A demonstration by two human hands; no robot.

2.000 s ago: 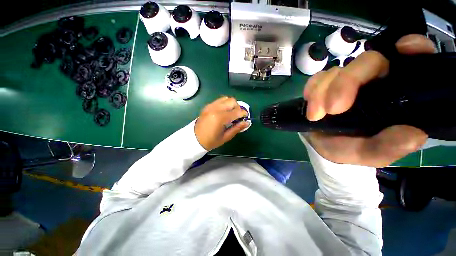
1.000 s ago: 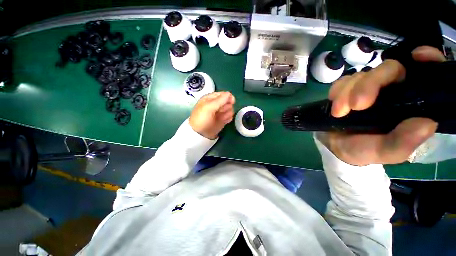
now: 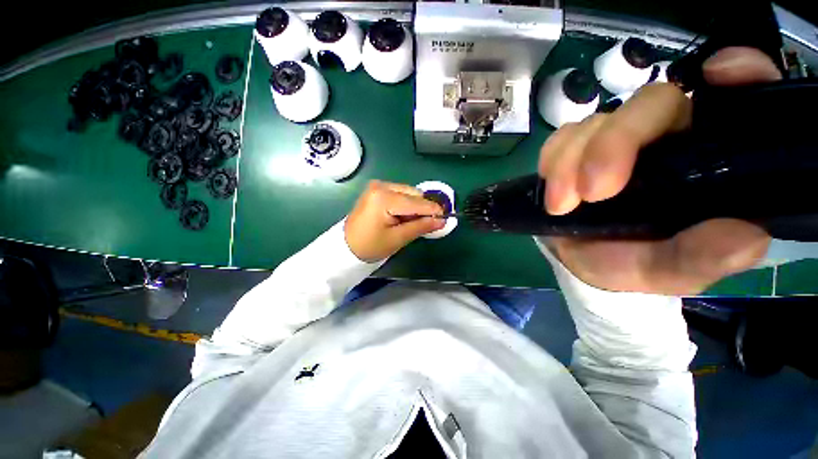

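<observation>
A white housing [image 3: 439,231] with a dark top stands on the green bench in front of the feeder. My left hand [image 3: 391,221] is at its left side, thumb and fingertips pinched together over its dark top near the driver's tip; whether they hold a small part is too small to tell. My right hand [image 3: 641,193] grips the black electric screwdriver [image 3: 520,204], which lies sideways with its nose pointing left at the housing. The driver is large and close to the camera and hides part of the bench.
A silver screw feeder [image 3: 475,54] stands behind the housing. Several white housings with black ends [image 3: 299,92] stand left of it, others [image 3: 569,99] at right. A heap of black rings [image 3: 166,125] lies at far left. The bench's near edge [image 3: 466,284] runs before my body.
The view has shifted. My left hand, apart from the housing one second ago, is now over its top with fingertips pinched. The driver stays in my right hand, its nose closer to the housing.
</observation>
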